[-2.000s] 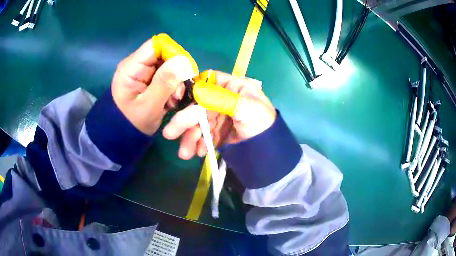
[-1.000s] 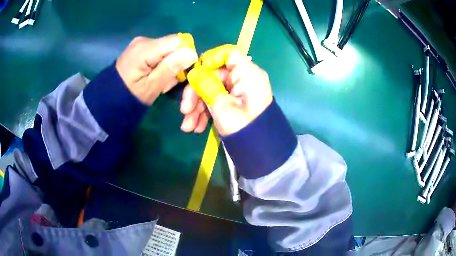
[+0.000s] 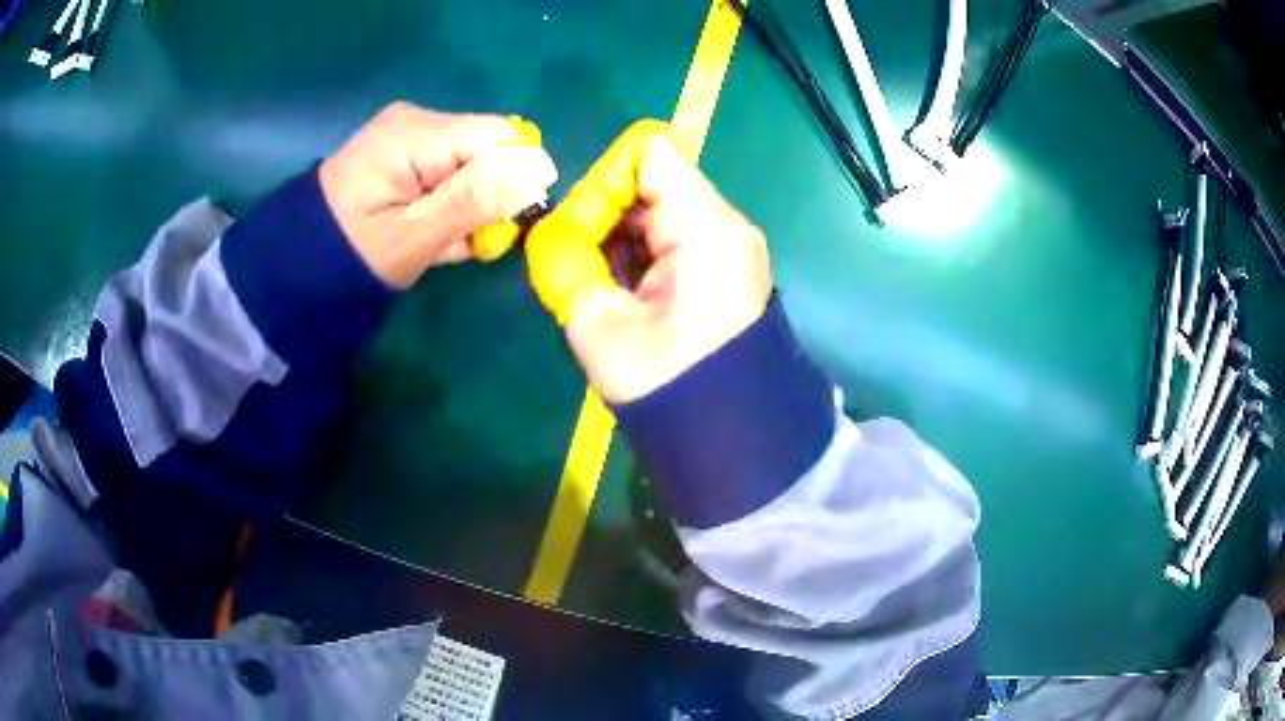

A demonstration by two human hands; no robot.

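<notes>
My left hand, with yellow finger cots, is closed at the fingertips on a small dark piece, perhaps a connector with black wires. My right hand, also with yellow finger cots, is just right of it, thumb and forefinger pinched together at the dark piece. What lies between the right fingertips is too small to tell. Both hands are above the green bench. The white strip of the harness does not show.
Two white harnesses with black wires lie at the top right under a bright glare. A pile of white and black harnesses lies at the right. A small harness bunch is at the top left. A yellow line crosses the bench.
The hands have moved up and slightly apart since the oldest frame. The white strip that hung below my right hand has gone out of sight. My right fingers have curled inward.
</notes>
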